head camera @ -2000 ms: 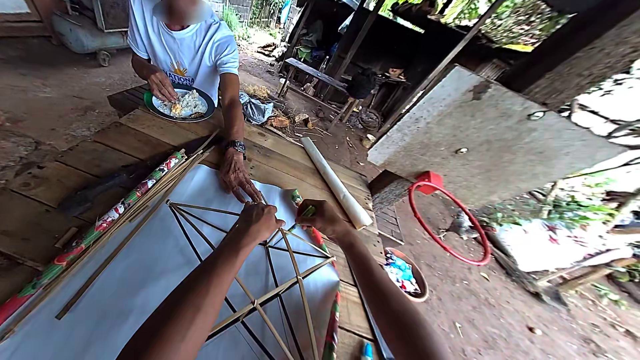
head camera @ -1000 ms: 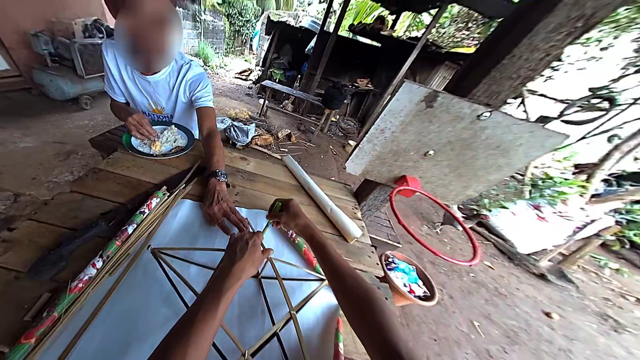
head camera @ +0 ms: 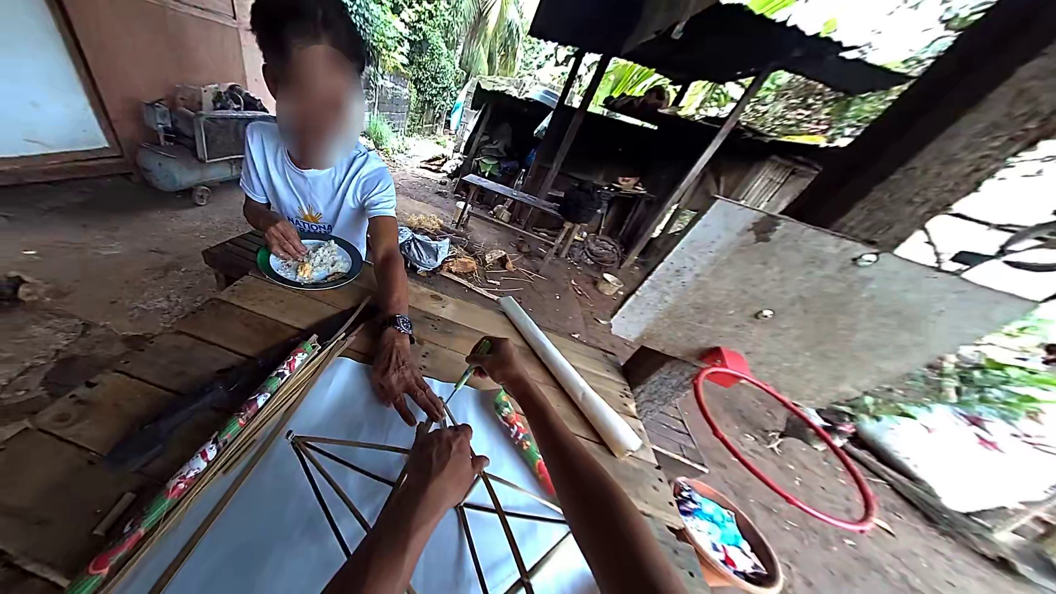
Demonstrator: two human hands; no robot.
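Observation:
A star-shaped frame of thin bamboo sticks (head camera: 497,503) lies over a white sheet (head camera: 330,412) on the wooden plank table (head camera: 305,307). My left hand (head camera: 445,464) grips the frame at its far tip. My right hand (head camera: 497,361) holds a tool with a green and yellow handle (head camera: 483,347), probably a cutter or screwdriver; its thin end points down at that tip. The other person's hand (head camera: 403,381), with a watch at the wrist, rests on the sheet and touches the frame tip beside my left hand.
A bundle of bamboo sticks (head camera: 268,417) and a roll of patterned wrapping paper (head camera: 206,462) lie at the left. A white roll (head camera: 569,375) lies on the right. The person opposite touches food on a plate (head camera: 351,266). A red hoop (head camera: 792,495) and a tub of cloths (head camera: 763,549) are beyond the table.
My right hand has drawn back a little from the frame tip, so the tool's thin end now shows. My left hand stays at the tip. The view has shifted.

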